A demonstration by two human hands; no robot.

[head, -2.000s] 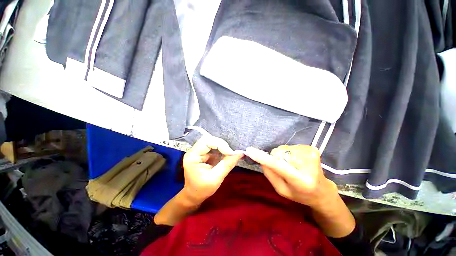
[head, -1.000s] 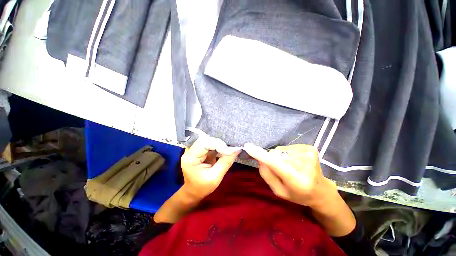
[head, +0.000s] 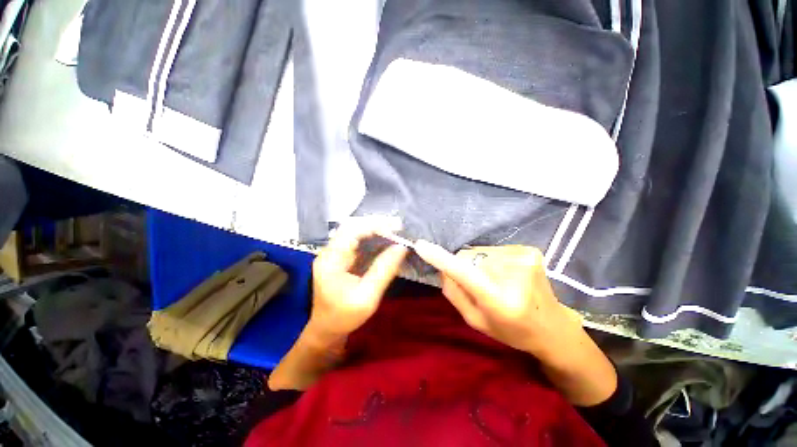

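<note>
A dark-grey garment (head: pixel 489 52) with a broad white band (head: pixel 489 131) lies on the table. Its bottom hem is at the table's front edge. My left hand (head: pixel 345 279) pinches the hem between thumb and fingertips. My right hand (head: pixel 502 292) pinches the hem just to the right, its fingertips almost touching the left ones. A fine thread shows on the cloth above my right hand. A small dark band is on a right-hand finger. No needle can be made out. Double white stripes (head: pixel 570 236) run up from the hem at the right.
A grey sleeve-like piece with a white end (head: pixel 188 138) lies at the left of the white table (head: pixel 79 166). More grey cloth (head: pixel 699 175) hangs in folds at the right. Below the table edge are a blue bin (head: pixel 179 253) and a tan cloth bundle (head: pixel 218 306).
Both hands have moved slightly up and left with the hem. The cloth above the fingertips has creased, and the grey strip to the left of the pinch has shifted and lies wider.
</note>
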